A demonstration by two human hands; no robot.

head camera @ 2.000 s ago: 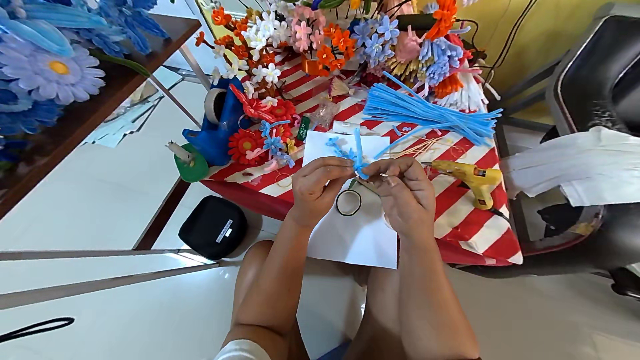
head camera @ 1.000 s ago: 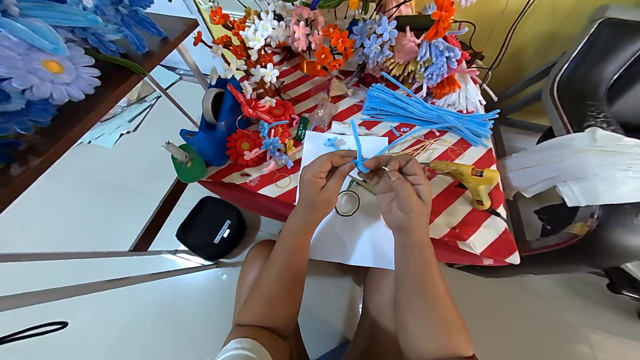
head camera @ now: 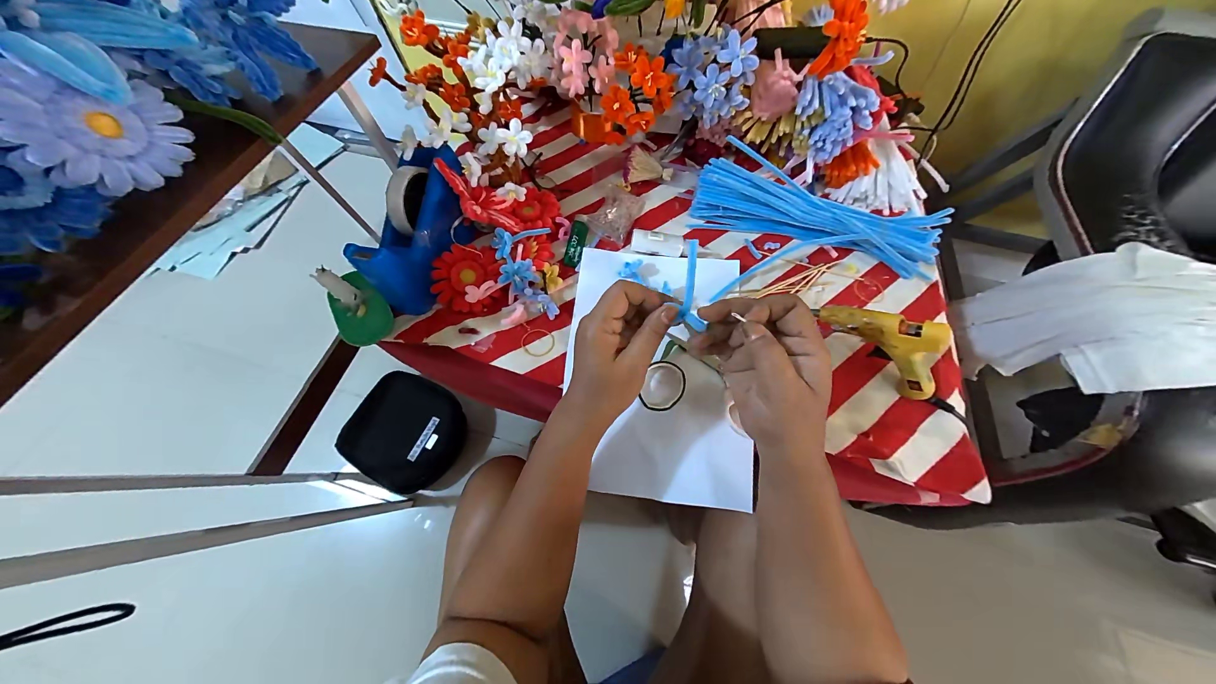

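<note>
Between my two hands, over a sheet of white paper point(head camera: 670, 465), is a bent blue pipe cleaner point(head camera: 691, 275) with one end standing up. My left hand point(head camera: 617, 347) pinches its left side between thumb and fingertips. My right hand point(head camera: 774, 361) grips its right side, and a thin pale tip shows between those fingers. Below the hands a dark-rimmed ring-shaped object point(head camera: 662, 386) lies on the paper. Small blue pieces point(head camera: 632, 271) rest near the paper's top edge. A bundle of blue pipe cleaners point(head camera: 807, 214) lies beyond my right hand.
A yellow hot glue gun point(head camera: 898, 342) lies right of my right hand on the striped cloth point(head camera: 855, 399). Pipe-cleaner flowers point(head camera: 513, 66) crowd the back. A blue tape dispenser point(head camera: 418, 237) and red flowers point(head camera: 470, 275) are at the left. A black case point(head camera: 402, 432) sits lower left.
Both hands stay over the paper, still working at the blue pipe cleaner. Its upright part, tilted and looped two seconds ago, now stands as a straighter single end.
</note>
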